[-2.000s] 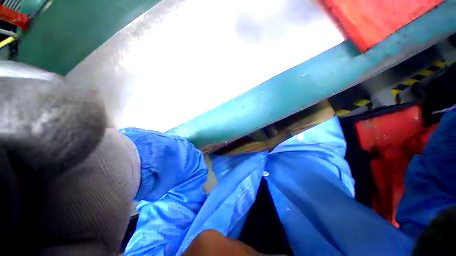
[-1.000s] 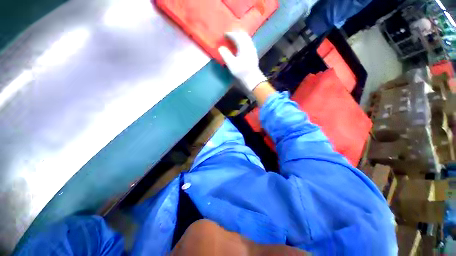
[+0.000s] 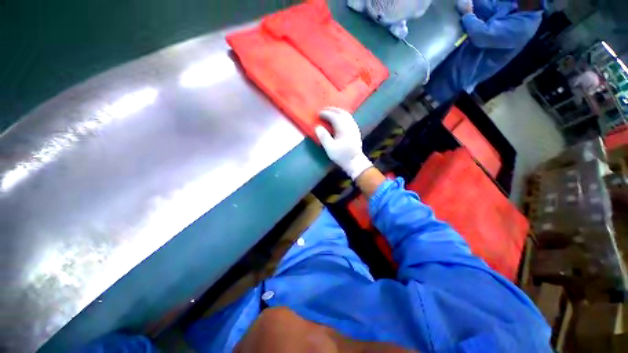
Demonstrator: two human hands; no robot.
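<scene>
Red speckled foam-like pads (image 3: 282,86) lie at the far end of the shiny steel plate (image 3: 158,152), with a smaller folded red piece (image 3: 323,52) on top. My right hand (image 3: 343,143), in a white glove, touches the near corner of the pads. Its thumb and fingers are apart at the edge. Whether they pinch the pad cannot be made out. My left hand is out of the picture; only a bit of blue sleeve shows at the bottom left.
A green bench edge (image 3: 227,207) runs along the plate. Black crates with red pieces (image 3: 468,207) stand at the right. A white fan (image 3: 399,8) with a cord is beyond the pads. Another person in blue (image 3: 492,41) is at the far bench. Cartons (image 3: 568,207) are stacked at the right.
The view has swung right, and the gloved hand that filled the left side is gone. My right hand has come into view at the pads' corner and stays there. More of the pads shows.
</scene>
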